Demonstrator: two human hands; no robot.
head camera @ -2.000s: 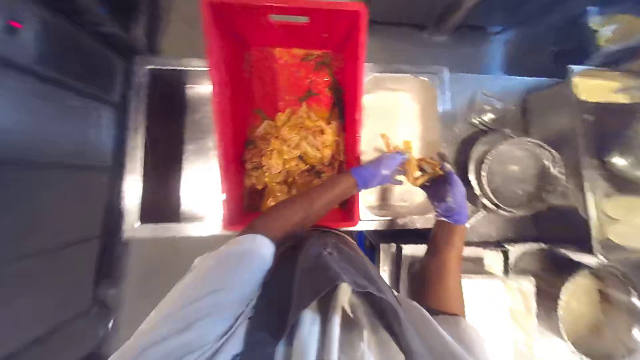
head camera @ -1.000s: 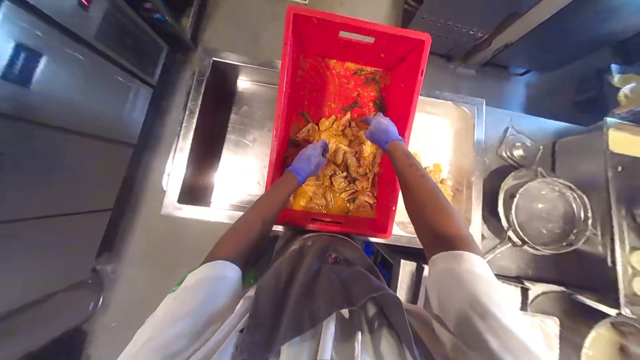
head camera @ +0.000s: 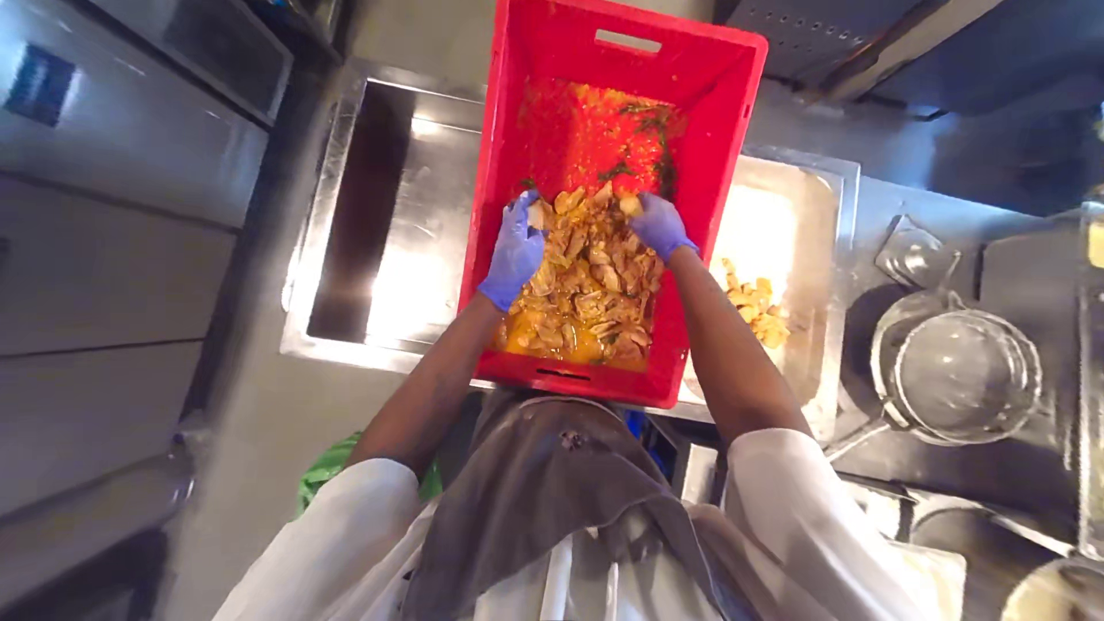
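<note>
A deep red plastic crate lies across a steel sink unit. Marinated meat pieces in orange liquid fill its near half; the far floor is wet with marinade and green herb sprigs. Both hands wear purple gloves. My left hand is at the left side of the meat, fingers curved against a pale piece. My right hand is at the meat's right edge, its fingertips on another pale piece. Several yellowish pieces lie in the light-coloured basin right of the crate, partly behind my right forearm.
A steel sink basin is left of the crate. Round strainers with handles rest on the counter at the right. A grey cloth apron hangs at the near edge, and green plastic shows at the lower left.
Two seconds ago both hands held meat pieces over the right basin; they are now inside the crate. Since one second ago my left hand has moved toward the crate's far end. The view has shifted.
</note>
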